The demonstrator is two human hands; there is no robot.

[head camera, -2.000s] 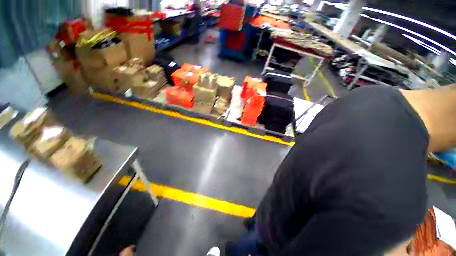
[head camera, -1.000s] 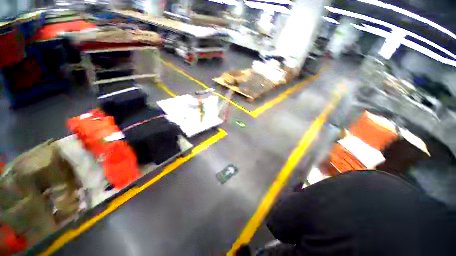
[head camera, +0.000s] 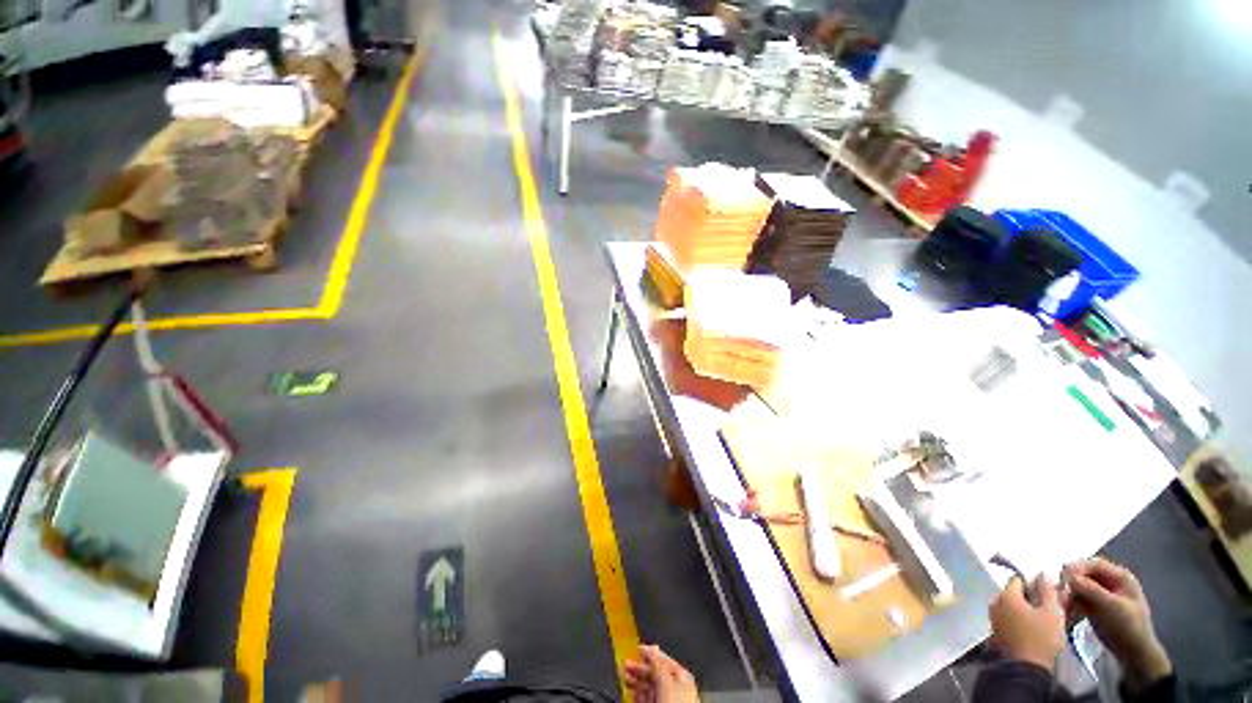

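Note:
One bare hand, which I take as my right hand [head camera: 663, 676], is cut off by the bottom edge beside the table; its fingers are loosely curled, with nothing seen in them. My left hand is not clearly seen. The table [head camera: 732, 529] holds an orange stack [head camera: 714, 220], a dark brown stack [head camera: 801, 236] beside it, and a lower pale orange stack [head camera: 735, 330] in front. A tan board [head camera: 858, 625] bears two long pale pieces [head camera: 818, 529]. Two more hands [head camera: 1085, 611] with dark sleeves, apparently another person's, meet at a small unclear thing at the lower right.
Blue bins [head camera: 1085, 261] and black bundles [head camera: 995, 254] stand at the table's far right. Behind is another table with paper-like stacks [head camera: 700, 76]. Left are a pallet of cartons [head camera: 227, 186] and a white trolley [head camera: 192, 549]. Yellow lines [head camera: 556, 330] mark the grey floor.
The view has swung right, away from the red and black bundles, to the worktable. The large dark-clothed shoulder has left the view; the sleeved hands have come in.

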